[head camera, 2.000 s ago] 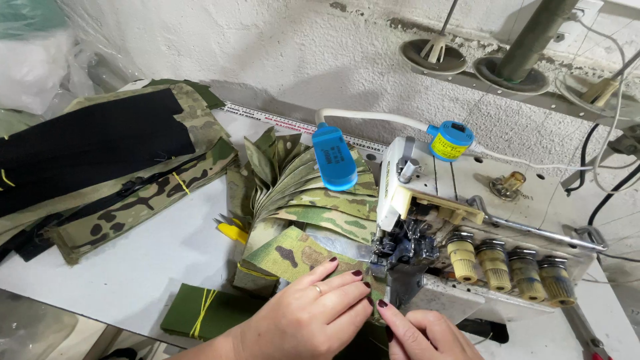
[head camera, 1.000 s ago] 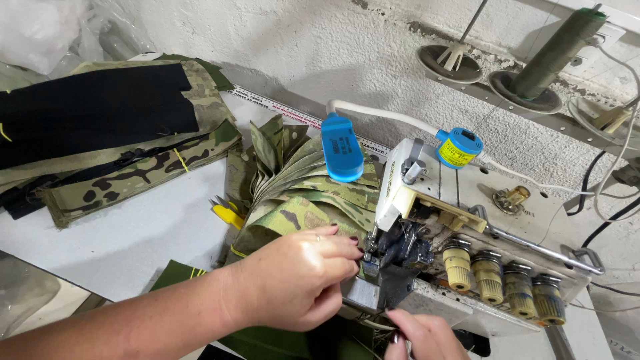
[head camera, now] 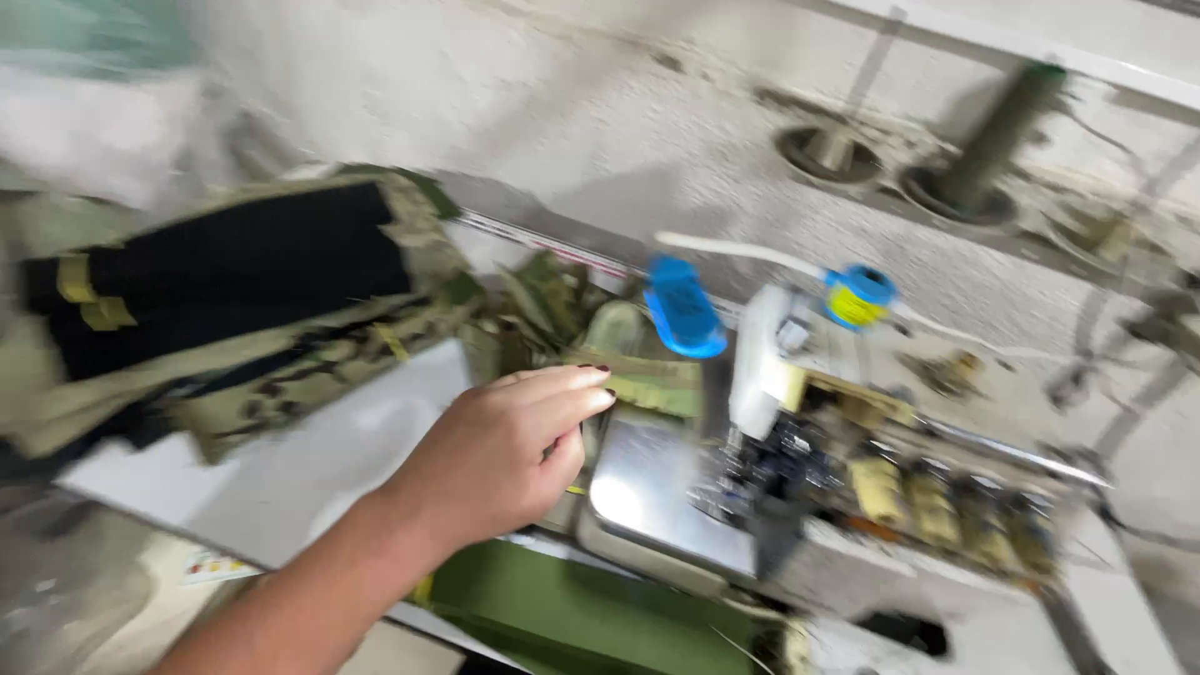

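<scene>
My left hand (head camera: 525, 445) reaches in from the lower left, its fingertips at the edge of the camouflage fabric pieces (head camera: 656, 382) left of the serger sewing machine (head camera: 759, 375). Blur leaves it unclear whether the fingers grip the cloth. The machine's metal work plate (head camera: 656, 497) lies bare beside the hand. Below it is a green fabric piece (head camera: 572, 600). My right hand is out of view. Above the camouflage pieces sits a blue lamp head (head camera: 684, 309) on a white cable.
A stack of black fabric (head camera: 244, 262) and camouflage fabric lies at the left. Yellow tension knobs (head camera: 877, 487) line the machine's front. Behind stand a green thread cone (head camera: 1003, 141) and spool holders by the rough wall. A measuring tape (head camera: 553, 246) runs along the table's back edge.
My left hand has moved left, away from the presser foot and onto the camouflage pieces. My right hand, earlier at the machine's front, has left the view. The view has shifted and blurred.
</scene>
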